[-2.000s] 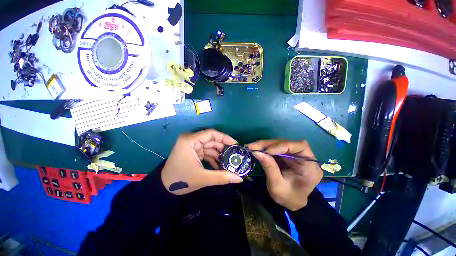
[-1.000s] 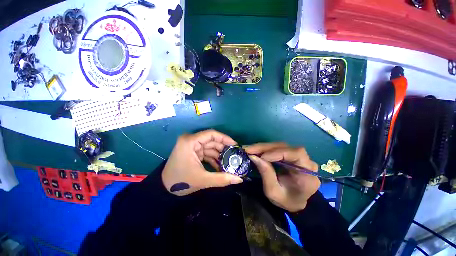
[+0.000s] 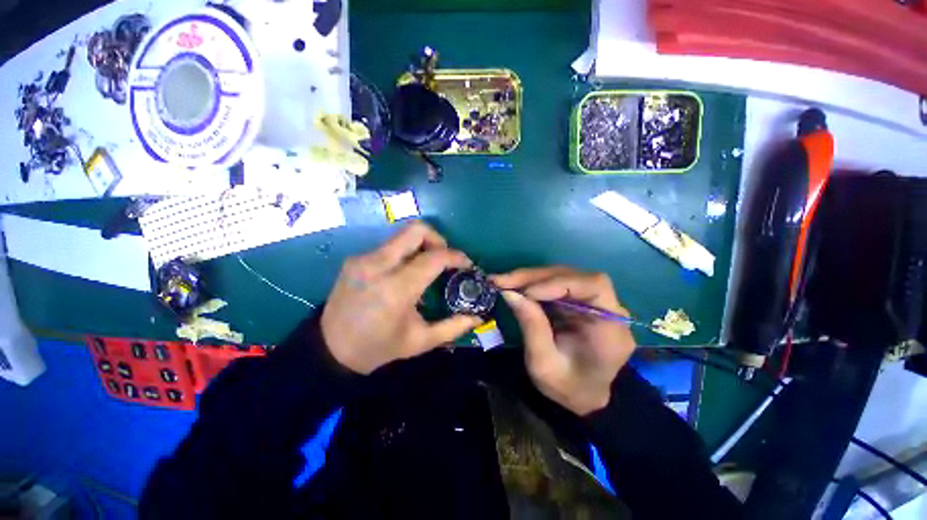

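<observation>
A round dark watch case [image 3: 471, 291] with a bright centre is held at the bench's near edge. My left hand [image 3: 381, 302] grips its rim between thumb and fingers. My right hand [image 3: 571, 330] holds slim purple-blue tweezers [image 3: 590, 309], with their tip end at the right side of the case. The exact contact of the tips is hidden by the fingers. A small silvery pouch cell with a yellow edge [image 3: 489, 335] shows just below the case, beside my left thumb.
A solder spool [image 3: 240, 102] stands on the white shelf at left. A gold tin [image 3: 498, 79], black round container [image 3: 425, 119] and two-section tray [image 3: 636, 169] stand behind. A white strip [image 3: 651, 232] and black-and-orange tool [image 3: 788, 234] lie right. Another pouch cell [image 3: 402, 206] lies on the mat.
The view has shifted slightly. My left hand has turned and now grips the case with raised fingers. The case is tilted differently, and a pouch cell has come into view below it.
</observation>
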